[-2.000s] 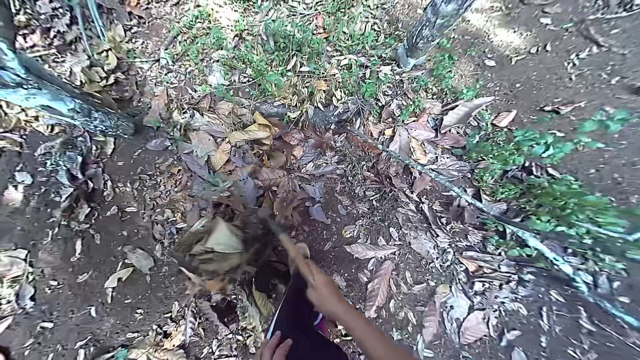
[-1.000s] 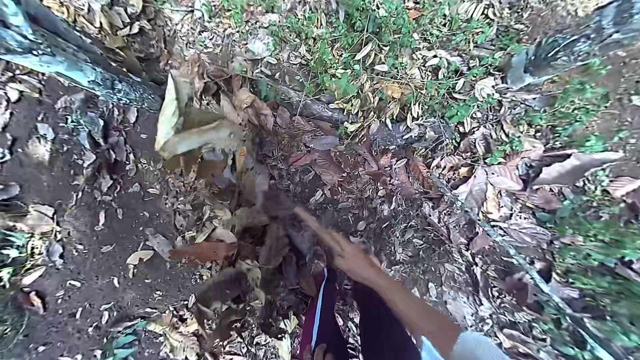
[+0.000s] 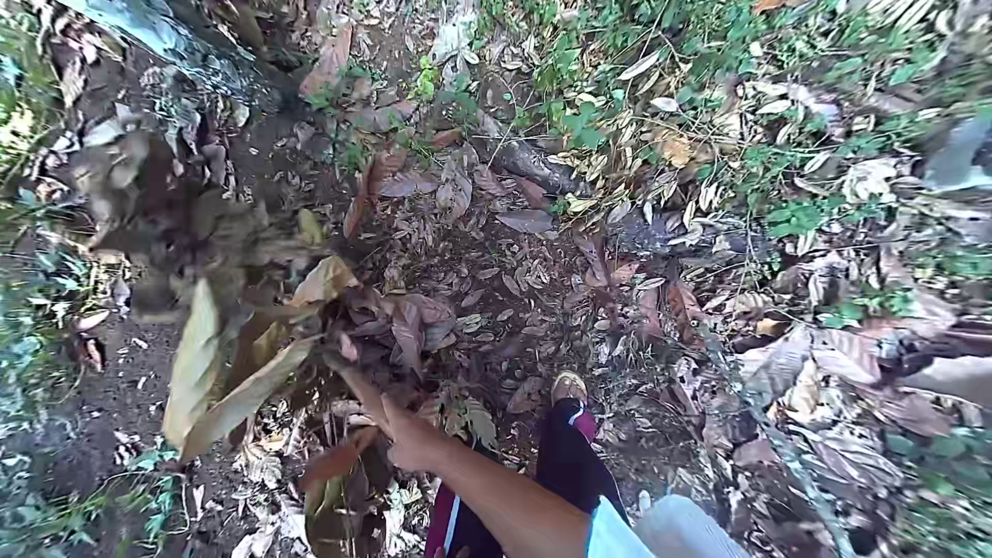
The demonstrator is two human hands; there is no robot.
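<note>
My right hand (image 3: pixel 411 443) is closed around the wooden handle (image 3: pixel 360 389) of a long-handled tool, which slants up and left into dry leaves. Those leaves hide the tool's head. Large curled brown leaves (image 3: pixel 244 399) are heaped at the handle's far end, and blurred leaves and debris (image 3: pixel 186 225) lie or move beyond them. Of my left hand (image 3: pixel 451 552), only a bit of the fingers shows at the bottom edge, near my dark trousers; what it holds is hidden.
A pale tree trunk (image 3: pixel 178 46) stands at the upper left. A short log (image 3: pixel 535 163) lies among leaves ahead of my shoe (image 3: pixel 570 386). A long thin branch (image 3: pixel 783 457) runs along the right. Low green plants (image 3: pixel 581 124) grow at the top.
The heaped leaves beside the tool have shifted and spread, with large curled ones now near the handle. My right hand still grips the handle. The view has turned and moved.
</note>
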